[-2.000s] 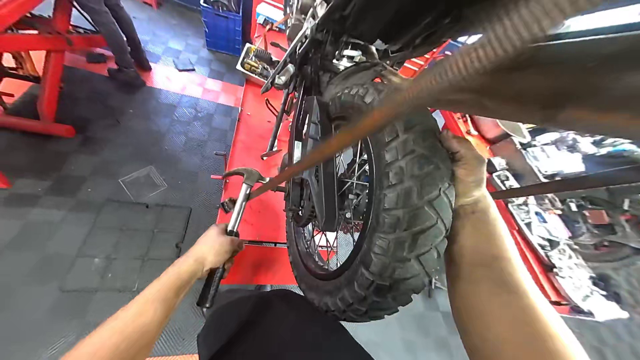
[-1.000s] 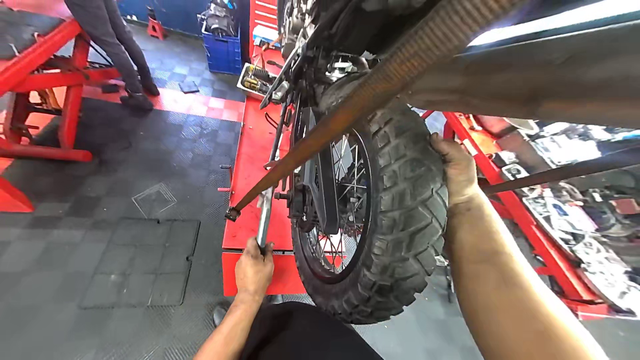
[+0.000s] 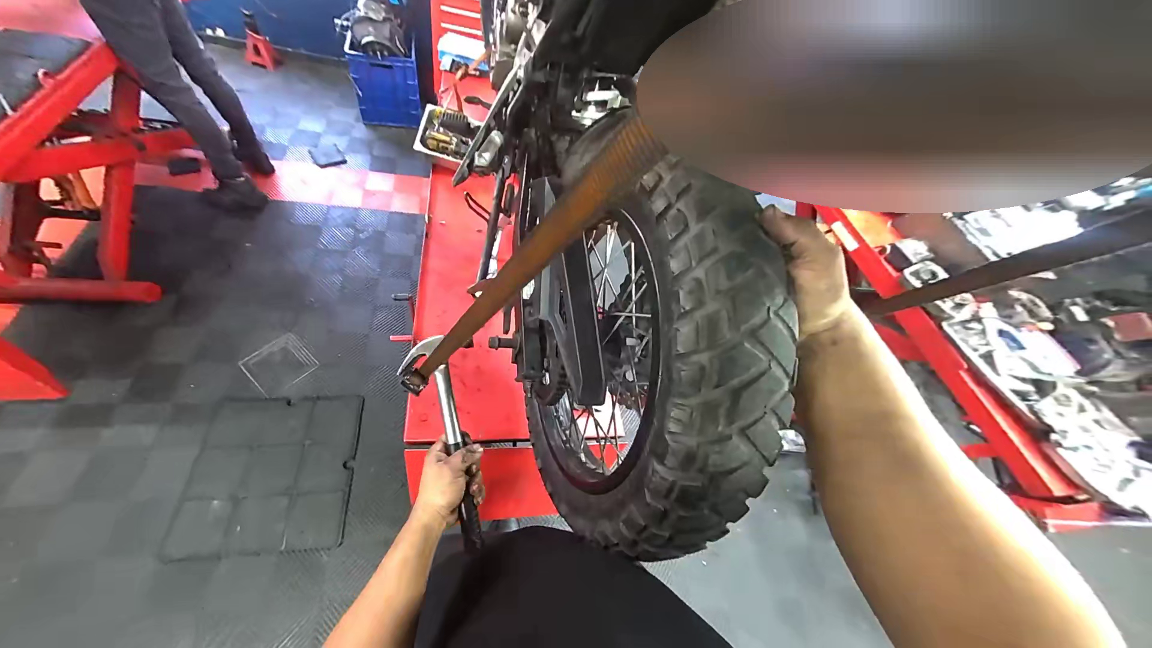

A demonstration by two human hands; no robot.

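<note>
My left hand [image 3: 447, 481] grips the black handle of a claw hammer [image 3: 448, 405], its metal head up beside the low end of a brown ratchet strap [image 3: 540, 247]. My right hand [image 3: 810, 270] lies against the right side of the knobby rear tire [image 3: 720, 360] of a motorcycle. Its fingers are partly hidden behind the tire. A threaded axle end [image 3: 502, 343] sticks out left of the black swingarm [image 3: 580, 333], right of the hammer head. The strap runs diagonally across the wheel, and a blurred patch hides its upper part.
The motorcycle stands over a red lift platform [image 3: 468, 396]. A tray of parts [image 3: 445, 133] rests near its far end, with a blue crate [image 3: 385, 88] behind. At the left, a person in dark trousers [image 3: 180, 81] stands by another red lift [image 3: 117, 180]. Cluttered parts [image 3: 1035, 360] lie at right.
The hammer head has swung out left of the wheel to the strap's low end; a second ago the hammer lay closer to the axle. My right hand remains on the tire.
</note>
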